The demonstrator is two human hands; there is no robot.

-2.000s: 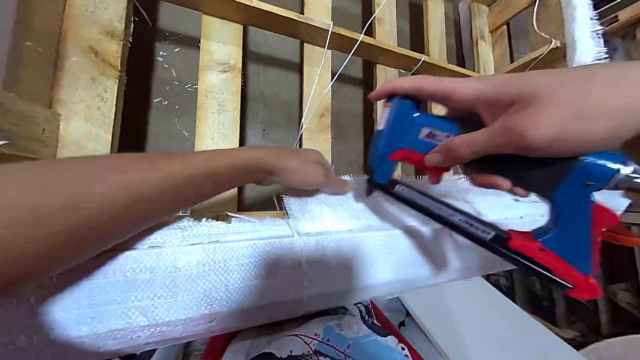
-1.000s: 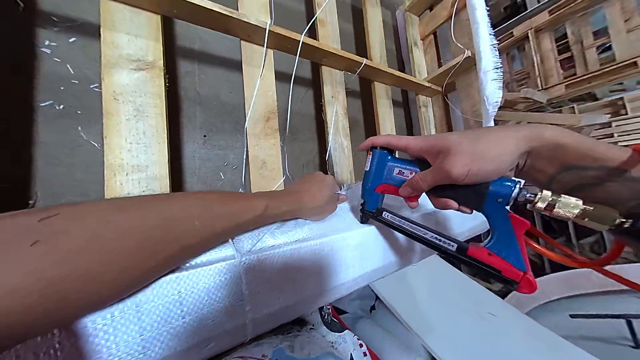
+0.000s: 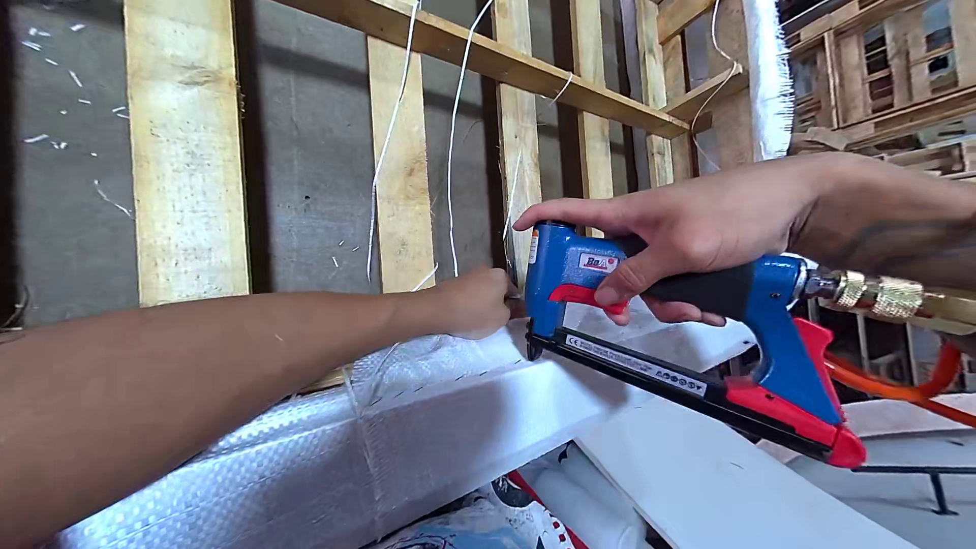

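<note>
My right hand (image 3: 686,229) is closed around the black grip of a blue and red BeA pneumatic stapler (image 3: 648,328), thumb and fingers by its red trigger. The stapler's nose rests on or just above white woven plastic fabric (image 3: 427,419) wrapped over a long beam. Just left of the nose, my left hand (image 3: 476,305) is curled at the fabric's upper edge; its fingertips are partly hidden, and a fold of fabric seems pinched in them. A brass coupling (image 3: 877,293) joins the stapler's rear, with an orange air hose (image 3: 884,389) below.
Beyond the beam stands a wooden slat frame (image 3: 183,152) with a long cross rail (image 3: 488,57) and hanging white strings (image 3: 457,137). White scraps lie on the grey floor behind. A white board (image 3: 709,457) slants at the lower right. Wooden pallets (image 3: 877,69) are stacked at the upper right.
The view has shifted right along the beam. My left hand, earlier reaching out with a finger extended, is now curled by the stapler's nose. The stapler stays in my right hand.
</note>
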